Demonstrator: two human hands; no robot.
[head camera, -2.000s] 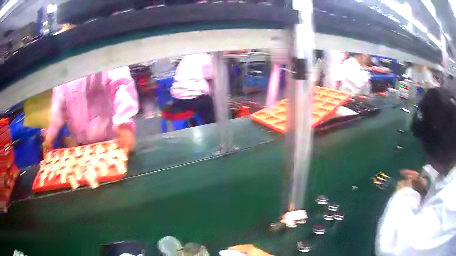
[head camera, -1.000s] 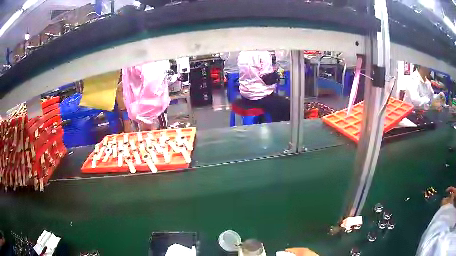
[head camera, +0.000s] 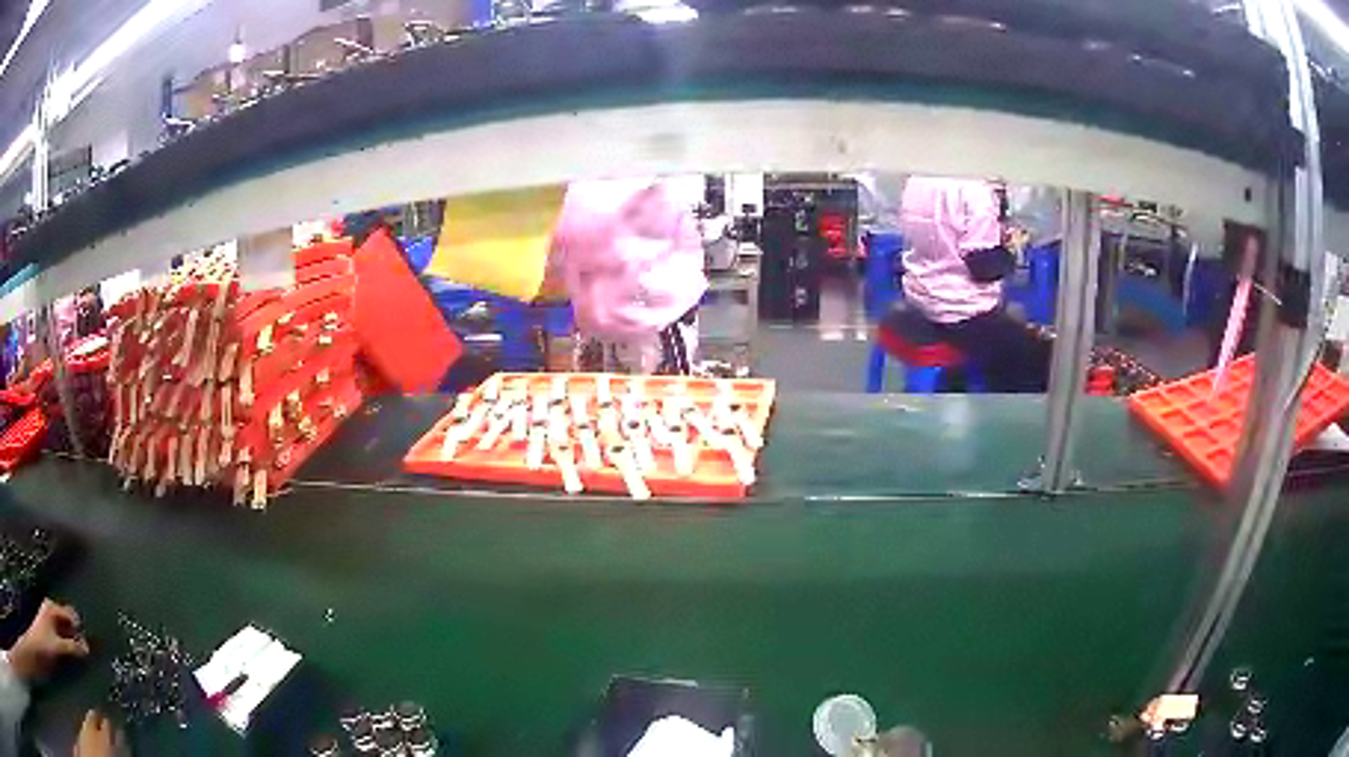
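Neither of my hands shows in the head view. A black bin (head camera: 614, 725) with white cloth or paper (head camera: 684, 739) in it is cut off by the bottom edge. Right of it lie a pale translucent disc (head camera: 845, 723) and the top of what looks like a bottle (head camera: 897, 744). Round shiny pieces (head camera: 392, 729) stand in a cluster left of the bin. Farther left are a white pad (head camera: 247, 677) with a dark red mark and a heap of small dark glittering parts (head camera: 148, 673).
Another person's hand (head camera: 49, 639) is at the left edge, with fingers below. An orange-red tray (head camera: 592, 436) of pale strips lies across the green bench (head camera: 592, 555). Stacked red trays (head camera: 244, 377) stand left. A metal post (head camera: 1258, 518) rises right, before an empty orange tray (head camera: 1206, 422). Coworkers are opposite.
The view has turned left, so the bench things sit farther right. The hand and white piece earlier at the bottom edge are out of view. A coworker's hand and a tilted red tray now show left.
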